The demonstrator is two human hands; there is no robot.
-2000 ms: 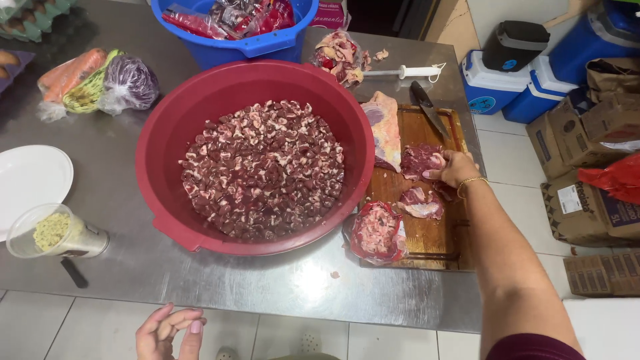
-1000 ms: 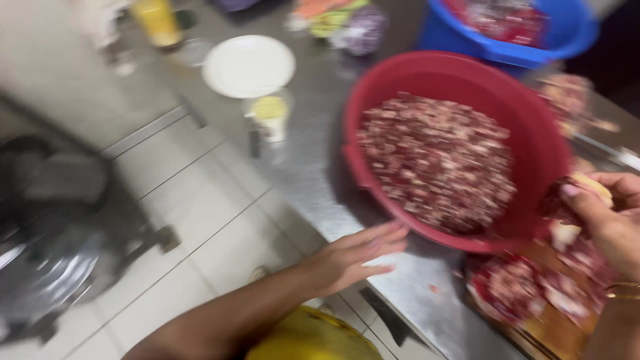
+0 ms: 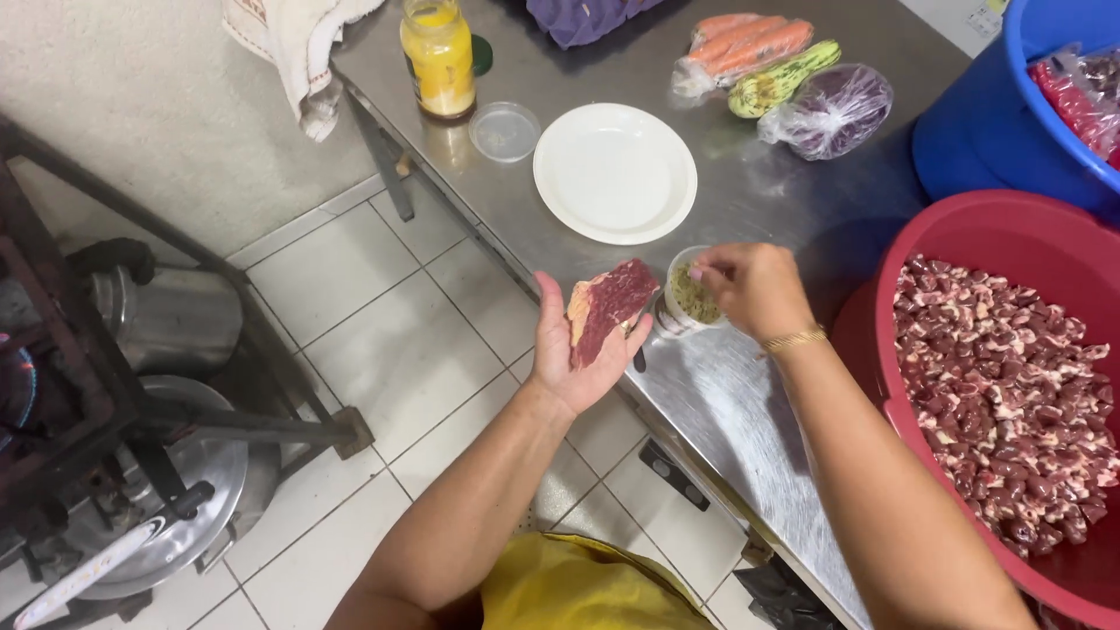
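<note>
A slice of raw red meat with a fatty edge (image 3: 611,308) lies across the palm of my left hand (image 3: 577,354), whose fingers are spread out. My right hand (image 3: 751,289) is over the rim of a clear plastic tub of greenish-yellow seasoning (image 3: 693,297), its fingertips pinched at the opening; whether they hold any of the contents cannot be told. Behind my hands, a white plate (image 3: 615,173) sits on the steel table. On the right stands a red plastic basin (image 3: 884,350) filled with small dark pieces of raw meat, apparently poultry hearts.
A jar of yellow sauce (image 3: 440,61) and a clear lid (image 3: 505,132) stand near the table's left edge. Wrapped carrots (image 3: 744,48), a green squash (image 3: 783,79) and a purple vegetable (image 3: 831,112) lie farther back, beside a blue tub (image 3: 971,122). A stove frame (image 3: 79,385) with pots is at left.
The view has swung left from the cutting board. The right hand has moved from the meat at the board to the seasoning tub. My left hand, empty earlier, now bears the meat slice.
</note>
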